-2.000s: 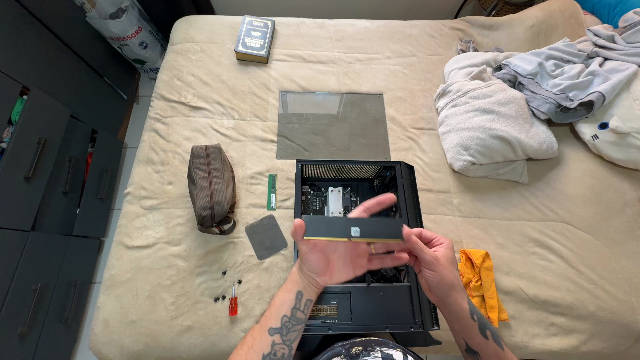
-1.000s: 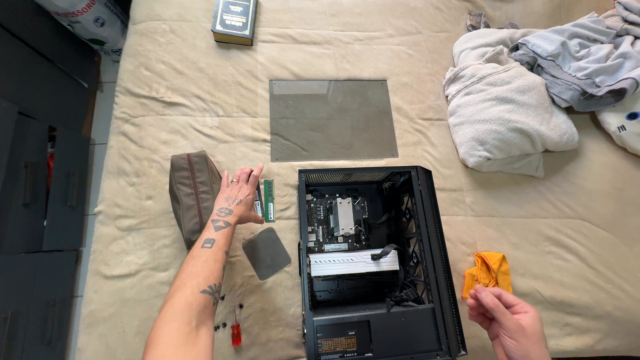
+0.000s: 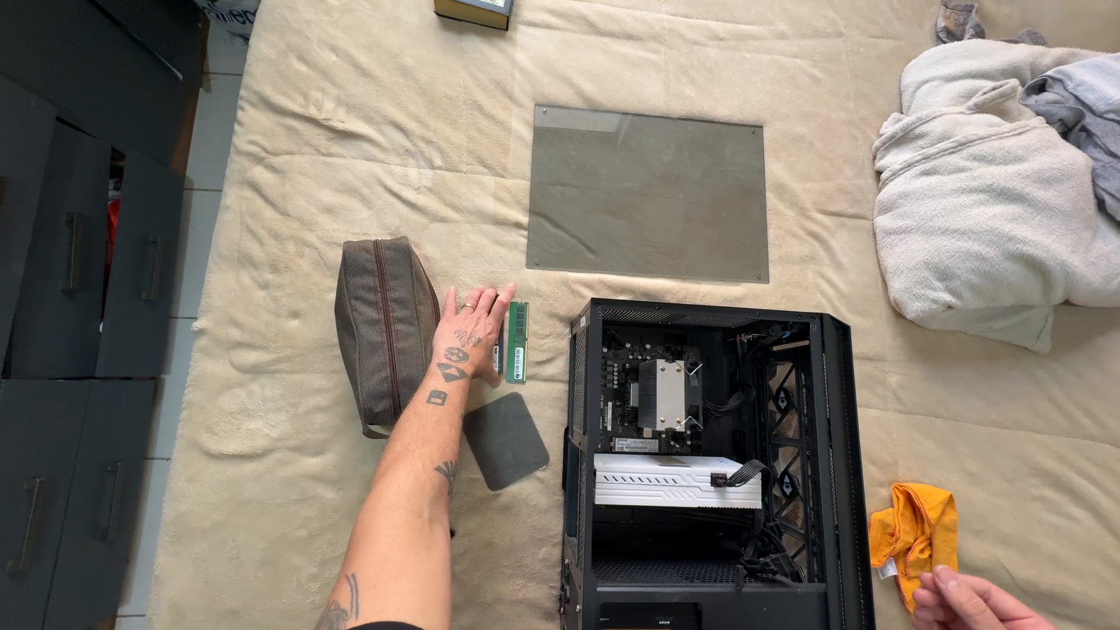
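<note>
My left hand [image 3: 472,337] lies palm down on the blanket, partly over a dark memory module [image 3: 499,350] that shows at its fingers' right edge. Touching or nearly beside it is a green RAM module [image 3: 517,343]. Whether the fingers grip the dark module cannot be seen. At the lower right, my right hand [image 3: 967,602] is partly in frame by an orange cloth [image 3: 917,529], thumb and fingers together; whether it touches the cloth is unclear. Between the hands stands an open black computer case [image 3: 840,455] with a white graphics card [image 3: 674,481] and a CPU cooler [image 3: 669,395].
A brown zip pouch [image 3: 385,332] lies left of my left hand, a dark square pad [image 3: 507,440] below it. Beyond the case are a tinted glass panel [image 3: 647,192] and a boxed item or book [image 3: 472,10]. Bundled light fabric [image 3: 980,201] lies at the right, dark drawers [image 3: 70,254] at the left.
Two seconds ago both hands held the dark module above the case. My left hand has since gone left to the blanket beside the green module; my right hand has moved to the lower right.
</note>
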